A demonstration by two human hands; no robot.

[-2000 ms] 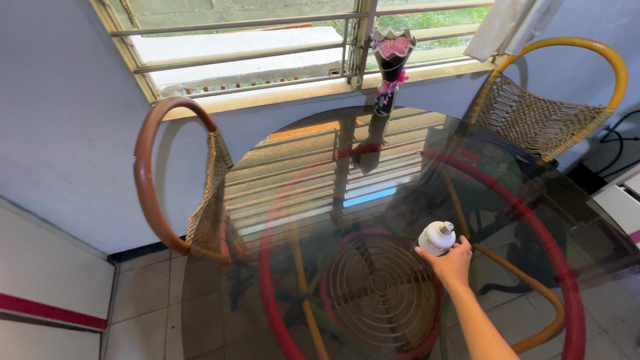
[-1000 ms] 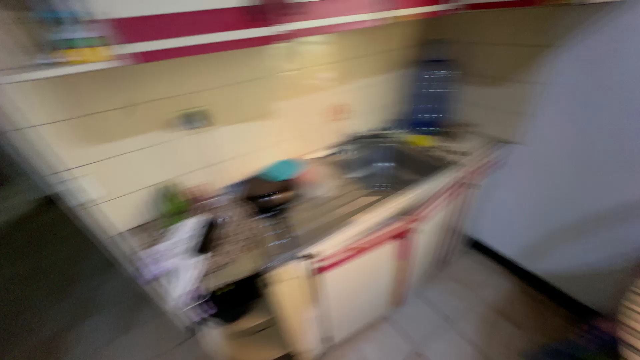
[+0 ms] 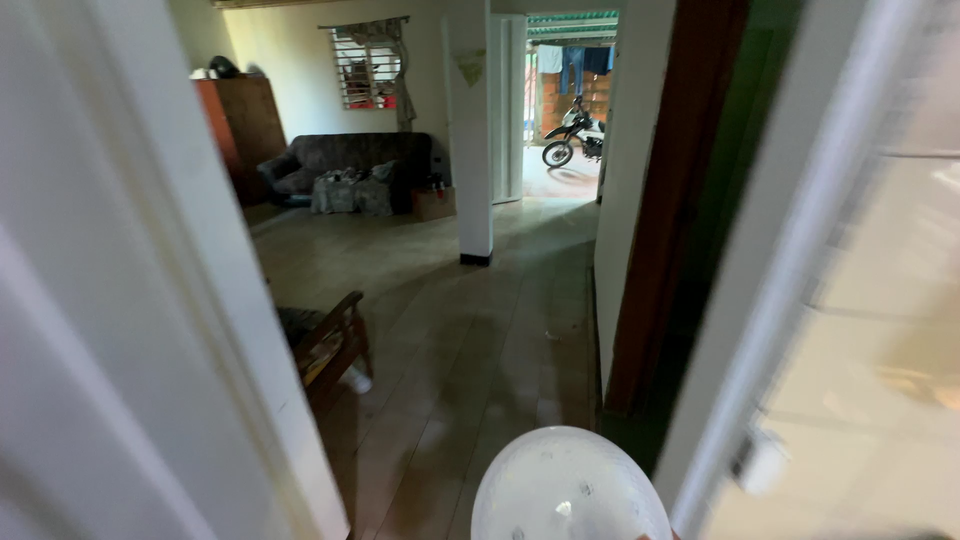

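Observation:
A white, rounded, slightly translucent object (image 3: 566,491) with a glossy surface and small faint marks is at the bottom of the head view, cut off by the frame edge. At its lower right edge a small bit of skin shows, apparently fingertips of my right hand (image 3: 676,535), holding it. The rest of that hand is out of frame. My left hand is nowhere in view.
White door frame edges (image 3: 720,315) flank the passage. Beyond are a tiled floor (image 3: 465,360), a white pillar (image 3: 472,150), a wooden chair (image 3: 334,341) at left, a dark sofa (image 3: 360,154), a wooden cabinet (image 3: 244,135) and a motorcycle (image 3: 576,139) outside an open door.
The view has swung from the glass table, past a kitchen counter, to a doorway. Two seconds ago my right hand was at a white container over the table; now a white object shows low in view.

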